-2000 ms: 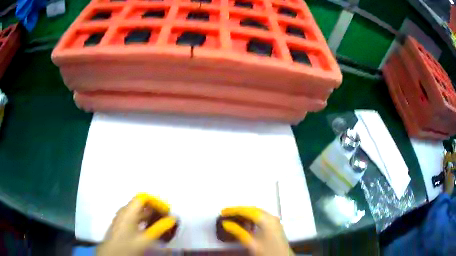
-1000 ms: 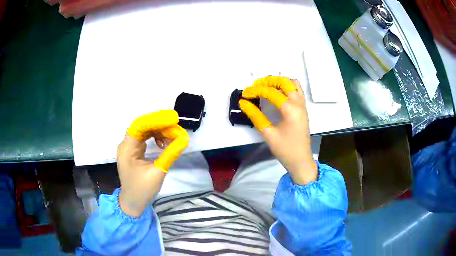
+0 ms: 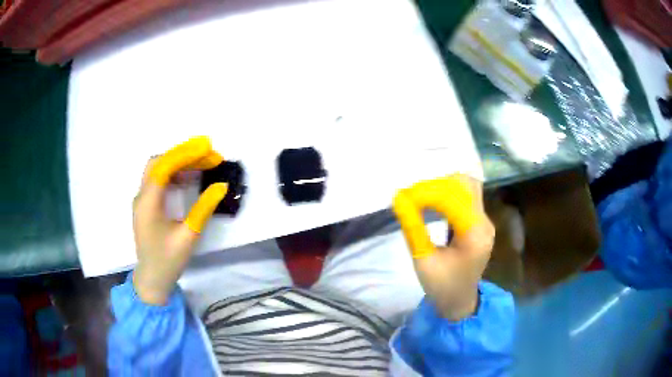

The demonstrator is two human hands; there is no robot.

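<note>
Two black smartwatch bodies lie on the white work mat (image 3: 250, 88). The left smartwatch (image 3: 233, 193) has the yellow-cotted fingertips of my left hand (image 3: 171, 213) over its left side; blur hides whether they grip it. The right smartwatch (image 3: 301, 175) lies untouched, with a white light streak across its face. My right hand (image 3: 451, 235) is at the mat's front right edge, away from both watches. Its yellow-cotted finger and thumb tips come together; a white patch shows between them, and I cannot tell whether anything is held.
Orange-red foam trays (image 3: 140, 22) are at the far left edge. Whitish dispenser bottles (image 3: 501, 48) with metal tops stand beyond the mat's right edge. A crumpled white wipe (image 3: 522, 131) and a clear plastic bag (image 3: 582, 81) lie nearby. A blue sleeve (image 3: 634, 213) is at the right.
The view has tilted down, bringing my sleeves and lap into sight. My right hand has left the right watch and moved right. My left fingertips have come onto the left watch.
</note>
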